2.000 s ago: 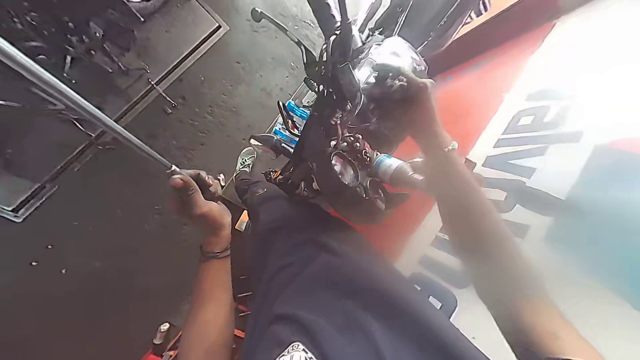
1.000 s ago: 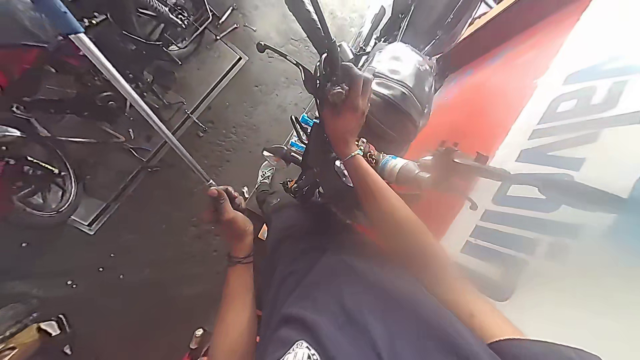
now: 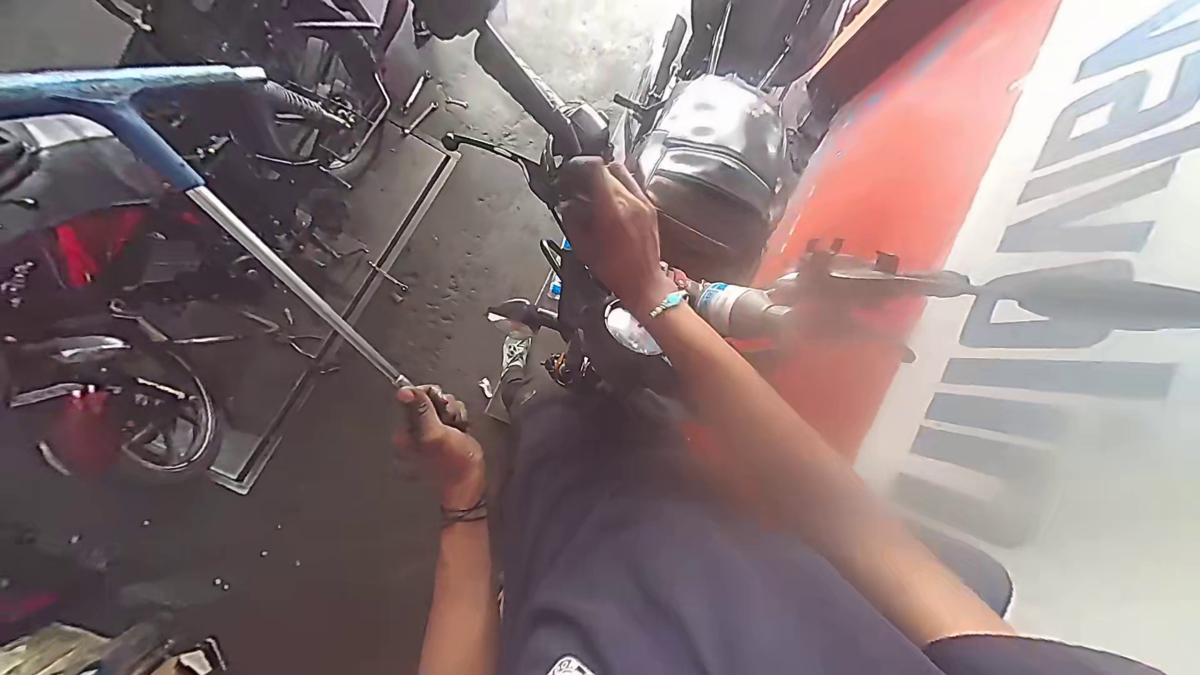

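A long metal rod (image 3: 291,272) with a blue-painted fitting (image 3: 155,141) at its upper end slants down to my left hand (image 3: 436,422), whose fingers are closed around the lower end. A motorcycle stands ahead, with its silver and dark fuel tank (image 3: 717,141), a black handlebar grip (image 3: 520,75) and a black lever (image 3: 487,148) in view. My right hand (image 3: 609,220) is curled over the handlebar beside the lever; its fingertips are partly hidden. Below my right wrist is a round gauge or lamp (image 3: 633,326), and a bottle-like container with a blue and white band (image 3: 720,302) lies beside it.
Other motorcycles stand at the left, one with a spoked wheel (image 3: 169,412). A metal frame (image 3: 352,319) lies on the dark floor (image 3: 328,544). A red and white panel with large lettering (image 3: 1050,375) runs along the right. A shoe (image 3: 516,352) shows below the handlebar.
My right hand has moved from the fuel tank to the handlebar. My left hand keeps its hold on the rod, whose blue upper fitting has come further into view. The view has shifted.
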